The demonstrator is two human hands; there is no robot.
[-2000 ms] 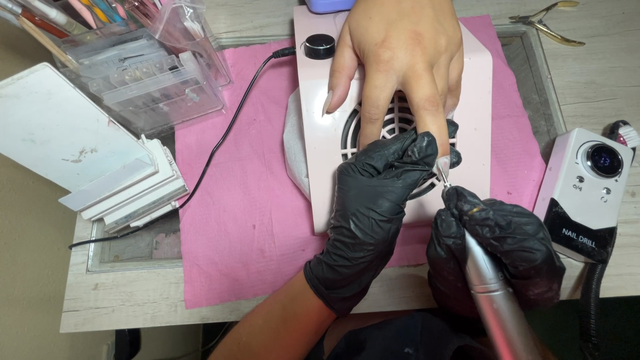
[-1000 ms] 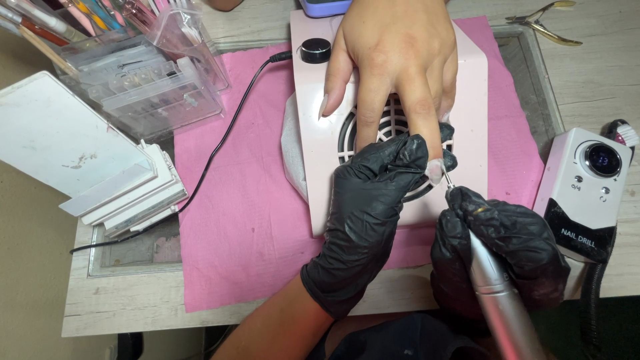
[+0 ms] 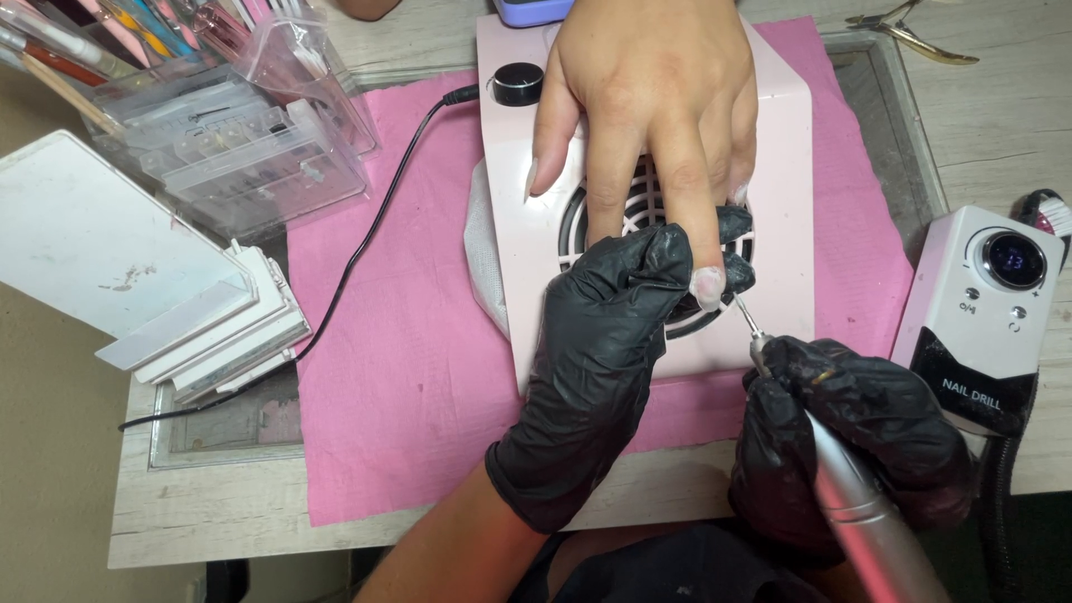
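My left hand [image 3: 599, 360], in a black glove, grips a finger of another person's hand [image 3: 662, 92] near its tip. That hand lies palm down over a pale pink nail dust collector [image 3: 779, 251] with a round fan grille. Whitish residue covers the gripped finger's nail [image 3: 708, 287]. My right hand [image 3: 854, 427], also gloved in black, holds a silver nail drill handpiece [image 3: 854, 494]. Its thin bit [image 3: 744, 314] points up at the space just right of that nail, apart from it.
A pink cloth [image 3: 402, 402] lies under the collector. Its black cable [image 3: 368, 234] runs left past stacked white boxes [image 3: 226, 335] and a clear organizer [image 3: 276, 167] with tools. On the right are a nail drill control unit [image 3: 980, 318] and gold-handled nippers [image 3: 913, 38].
The drill bit, at the nail's edge two seconds ago, is now slightly away from it on the right. My left hand keeps its hold on the finger.
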